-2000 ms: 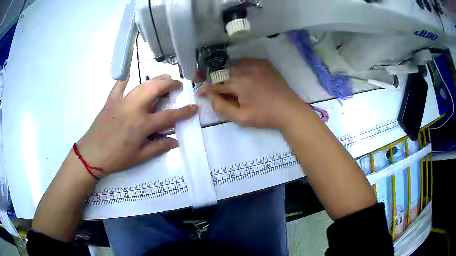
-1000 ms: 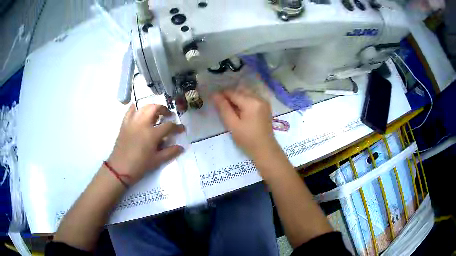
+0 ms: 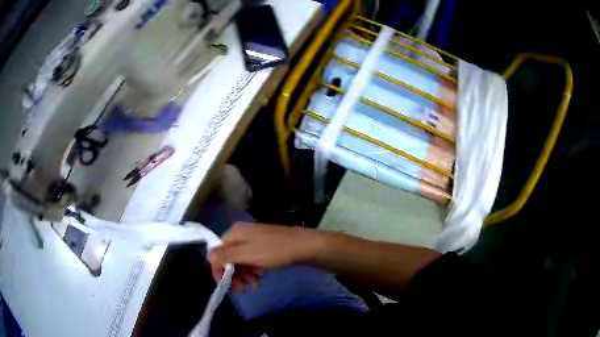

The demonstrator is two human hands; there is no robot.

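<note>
A white fabric strip (image 3: 154,232) runs from under the sewing machine's needle area across the front table edge to my right hand (image 3: 247,253). My right hand is closed on the strip beyond the table edge, and the strip's loose end hangs down below it. The metal needle plate (image 3: 95,249) shows beside the strip. The sewing machine (image 3: 131,59) is blurred at the upper left. My left hand is not in view.
Pink-handled snips (image 3: 150,164) and black-handled scissors (image 3: 89,143) lie on the table, beside a purple-blue bundle (image 3: 148,120). A black phone (image 3: 261,38) lies near the table's end. A yellow wire rack (image 3: 556,131) wrapped with white strips (image 3: 481,151) stands at the right.
The view has swung right towards the rack. My right hand has moved from beside the machine head to beyond the front table edge and has taken hold of the strip. My left hand has left the picture.
</note>
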